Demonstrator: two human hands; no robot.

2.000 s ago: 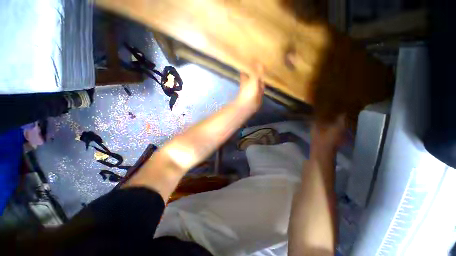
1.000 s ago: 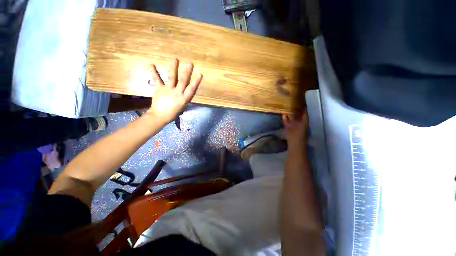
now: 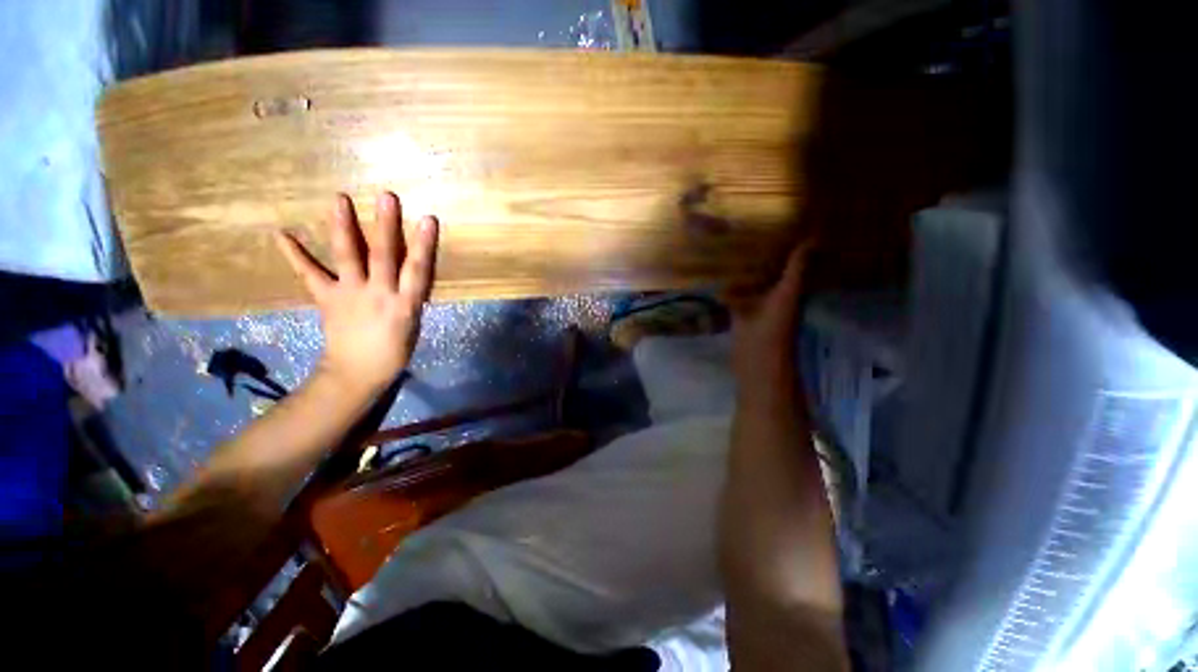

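The wooden bench [image 3: 565,145] lies across the upper middle of the view, its long yellow-brown top facing up. Its right end is in dark shadow and its left end reaches the white-covered stack [image 3: 46,145]. My left hand [image 3: 368,282] rests on the bench top near its front edge, fingers spread, holding nothing. My right hand [image 3: 769,295] is at the front edge of the bench, right of the knot, thumb up on the edge. Its fingers are in shadow and partly hidden.
The white table with a ruler-marked edge [image 3: 1097,525] is at the right. A red-brown wooden chair [image 3: 421,505] is below. Black scraps [image 3: 243,372] lie on the grey floor. Blue cloth [image 3: 33,433] and part of a person show at the left edge.
The bench has gone from tilted and held at its edge to lying nearly level across the view. My left hand has moved from its edge onto the top. My right hand stays near the right end.
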